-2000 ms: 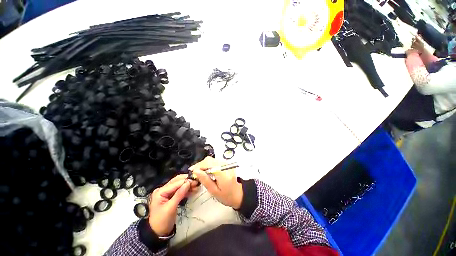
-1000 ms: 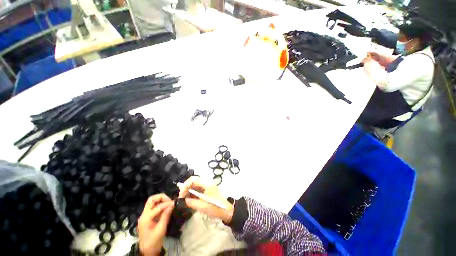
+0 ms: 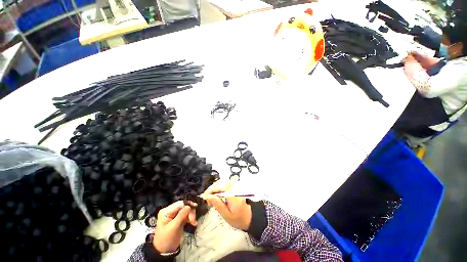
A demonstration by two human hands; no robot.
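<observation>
My left hand is at the bottom, its fingers pinching a small black loop. My right hand is just right of it, fingertips close to the loop, holding a slim pen-like tool that lies across the fingers. The tool's tip is hidden by the fingers. A big heap of black loops lies behind and left of my hands. A small cluster of separate loops lies beyond my right hand. Thread ends hang below my hands.
Black strips lie behind the heap. A clear bag of loops is at far left. A thread tangle, a yellow fan and black pieces are farther back. A blue bin and a coworker are at right.
The view tipped up from the first frame, then shifted slightly. The small loop is now turned so its opening shows between my fingers. My right hand still holds the tool.
</observation>
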